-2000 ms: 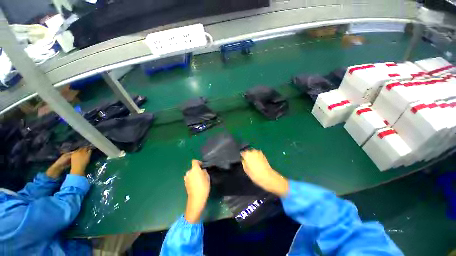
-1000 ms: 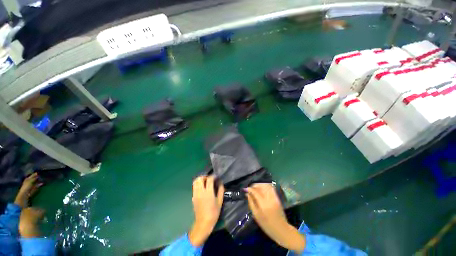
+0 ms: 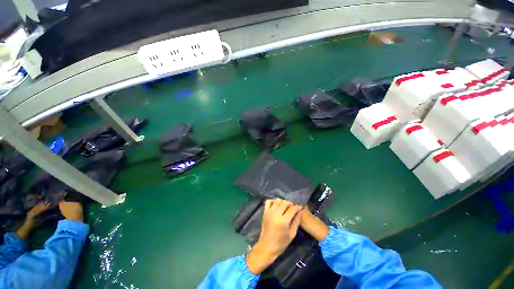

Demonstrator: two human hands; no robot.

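Observation:
A black plastic bag (image 3: 274, 176) lies bulging on the green bench in front of me, over more flat black bags (image 3: 296, 265) at the bench edge. My left hand (image 3: 277, 226) lies on the bag's near part, fingers bent. My right hand (image 3: 307, 221) is beside it, touching it and largely hidden behind it. Whether the fingers grip the plastic is hidden. Packed black bags (image 3: 264, 127) lie in a row across the bench beyond.
White boxes with red stripes (image 3: 376, 124) are piled at right. Another worker's blue sleeves (image 3: 48, 257) and hands are at left, on black bags. A metal post (image 3: 62, 163) stands at left; a shelf with a white power strip (image 3: 183, 53) crosses above. Clear scraps (image 3: 107, 254) lie at left.
My hands have moved from the bag's two sides to close together on its near part. The bag's near part now looks folded and its top is turned. The view has shifted.

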